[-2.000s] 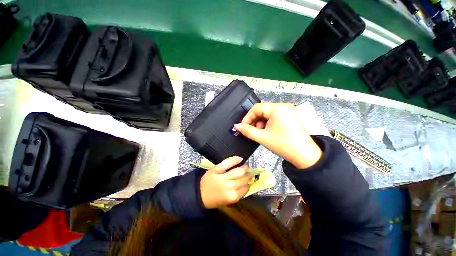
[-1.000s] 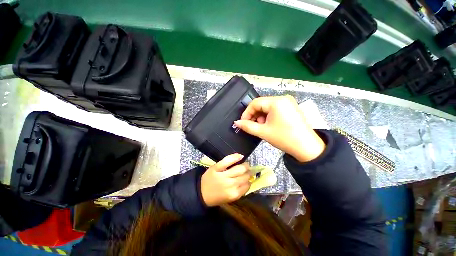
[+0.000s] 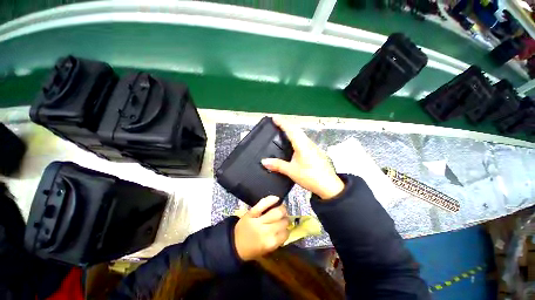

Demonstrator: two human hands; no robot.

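Note:
A black box-shaped unit (image 3: 249, 161) lies tilted on the silvery bench covering with its smooth panel up. My right hand (image 3: 308, 161) grips its upper right edge, with the fingers over the far side and the thumb pressed on the panel. The thumb covers the spot where a label could be. My left hand (image 3: 262, 229) is at the unit's near corner, thumb against its edge. Yellow backing paper (image 3: 305, 228) sticks out from under my left fingers, with a small dark piece on it.
Black units with handles stand at left, two together (image 3: 155, 123) and one nearer (image 3: 94, 214). A white sheet (image 3: 355, 167) and a perforated strip (image 3: 422, 190) lie at right. More black units (image 3: 387, 70) sit on the green conveyor (image 3: 234, 96).
My right fingers have opened from their pinch over the panel and now hold the unit's edge, thumb on the panel. My left hand stays at the near corner. The camera view has shifted.

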